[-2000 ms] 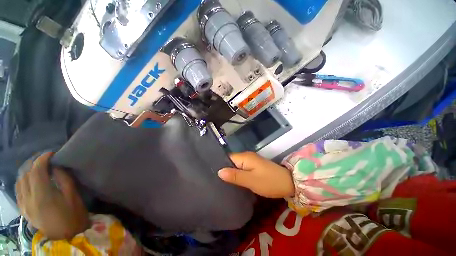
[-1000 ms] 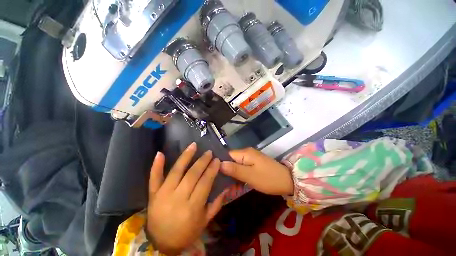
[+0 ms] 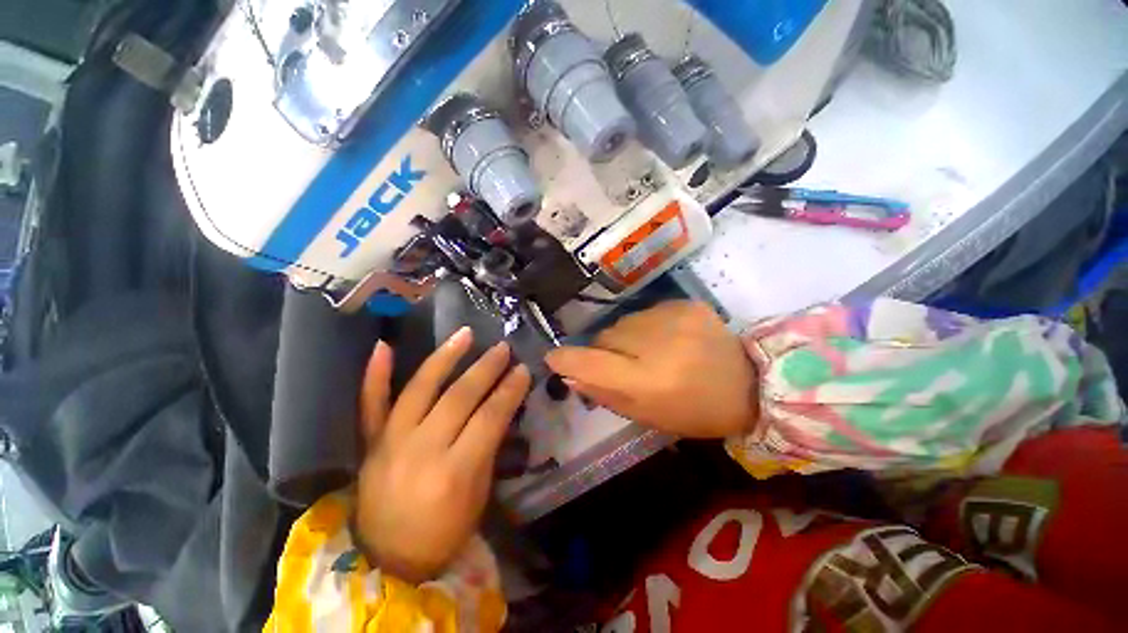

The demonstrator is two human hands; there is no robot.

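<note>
A dark grey cloth panel (image 3: 316, 396) lies at the front of the white overlock machine (image 3: 266, 186), its edge under the presser foot (image 3: 513, 317). My left hand (image 3: 435, 458) lies flat on the cloth with its fingers apart, fingertips just below the foot. My right hand (image 3: 662, 369) is beside the foot at the right, thumb and fingers bent close to the cloth edge. Whether it pinches the cloth cannot be told. The needle area (image 3: 489, 260) is dark and cluttered, so the needle itself cannot be made out.
A large dark cloth heap (image 3: 124, 408) lies left of the machine. Grey tension knobs (image 3: 575, 93) stick out above the needle area. An orange-and-white label (image 3: 643, 251) is on the guard. Pink-and-blue snips (image 3: 829, 208) lie on the white table (image 3: 990, 99), with a grey coiled cord (image 3: 918, 40) behind.
My left hand came from the far left onto the cloth by the foot. The cloth has moved up into the machine, baring the table edge below. My right hand has shifted slightly up and right.
</note>
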